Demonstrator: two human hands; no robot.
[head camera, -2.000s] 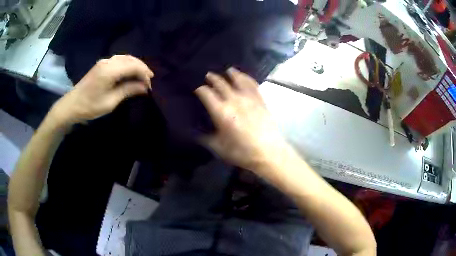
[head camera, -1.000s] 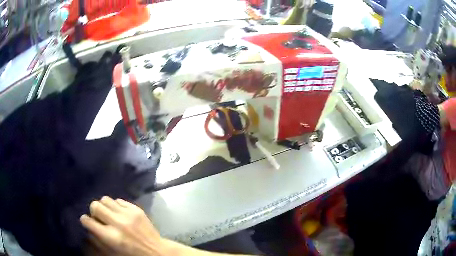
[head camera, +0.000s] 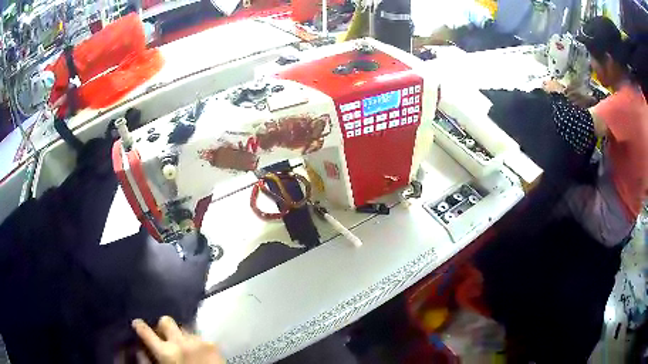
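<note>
The large dark garment piece (head camera: 78, 284) covers the left of the table and reaches up to the presser foot and needle (head camera: 186, 245), where lamp glare hides detail. My right hand (head camera: 174, 344) is at the bottom edge, partly cut off, with its fingertips on the dark cloth; whether it pinches any cloth is unclear. My left hand is not in view. The sewing machine (head camera: 234, 135) has a white body, a red head and a red end panel with a keypad and blue display.
Scissors (head camera: 258, 204) with red-orange handles lie under the machine arm on a dark strip (head camera: 301, 226). A white stick (head camera: 343, 229) lies beside them. A dark scrap (head camera: 264, 260) lies along the bed. A bobbin tray (head camera: 458, 204) is at the right. Another person (head camera: 625, 142) sits far right.
The view has swung right and up from the cloth to the machine. My left hand has left the picture. My right hand now shows lower, at the bottom edge.
</note>
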